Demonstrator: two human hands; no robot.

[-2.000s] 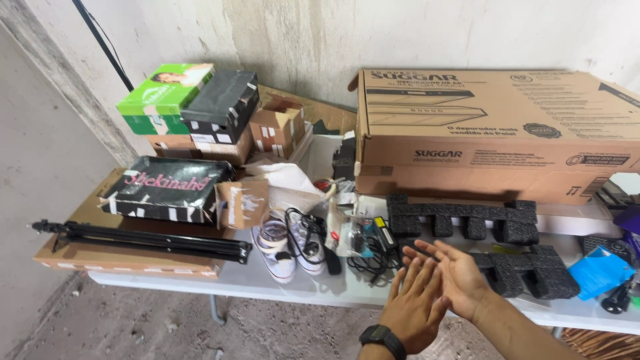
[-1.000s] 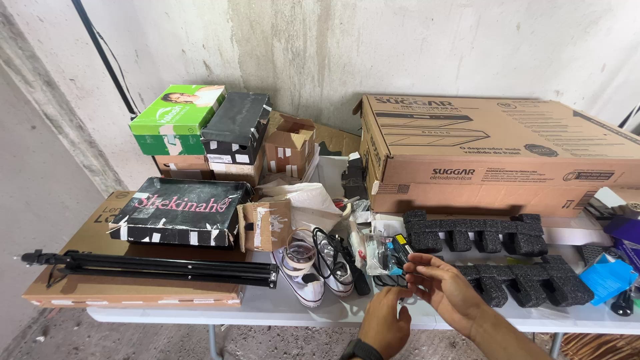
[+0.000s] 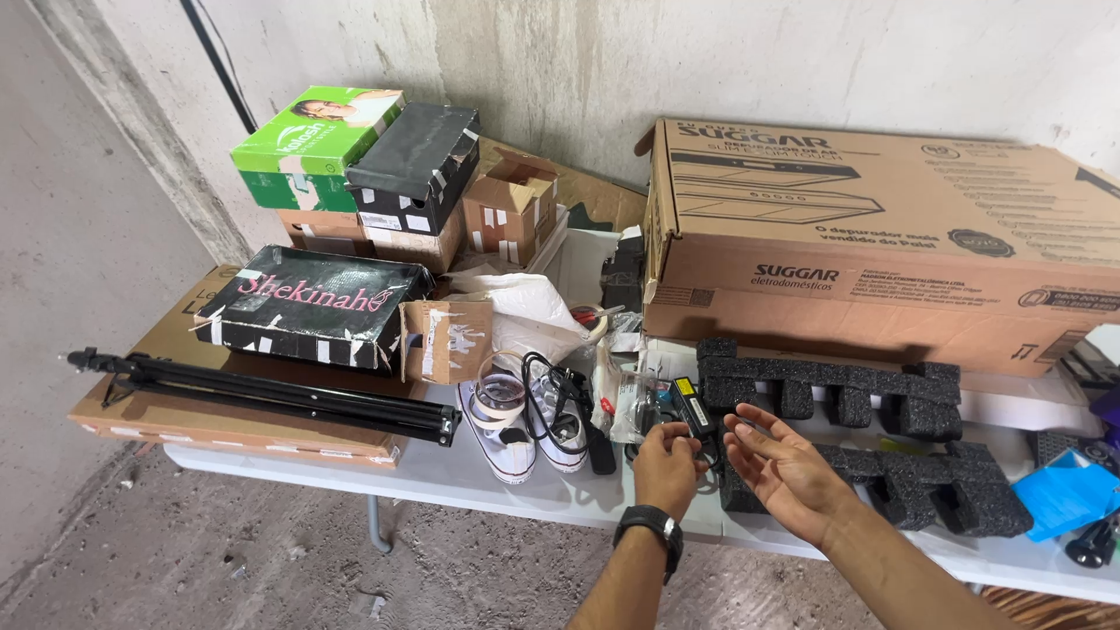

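Note:
My left hand (image 3: 668, 471), with a black watch on its wrist, is raised over the front edge of the white table, its fingers loosely curled with nothing visible in them. Just to its right, my right hand (image 3: 785, 470) is turned palm up, fingers apart and bent, and holds nothing. Behind the hands lie a black power adapter (image 3: 692, 408) with a yellow label and clear plastic bags (image 3: 632, 407). A pair of white sneakers (image 3: 505, 437) stands left of my hands, with tape rolls and a black cable on top. Black foam packing pieces (image 3: 936, 486) lie beside my right hand.
A large cardboard box (image 3: 875, 262) stands at the back right. On the left are a folded black tripod (image 3: 289, 398), a black shoebox (image 3: 315, 306) on a flat carton, and stacked boxes including a green one (image 3: 302, 166). A blue sheet (image 3: 1067, 494) lies far right.
My hands, close together with fingers touching two seconds ago, are now apart. The right palm has turned upward and its fingers have spread.

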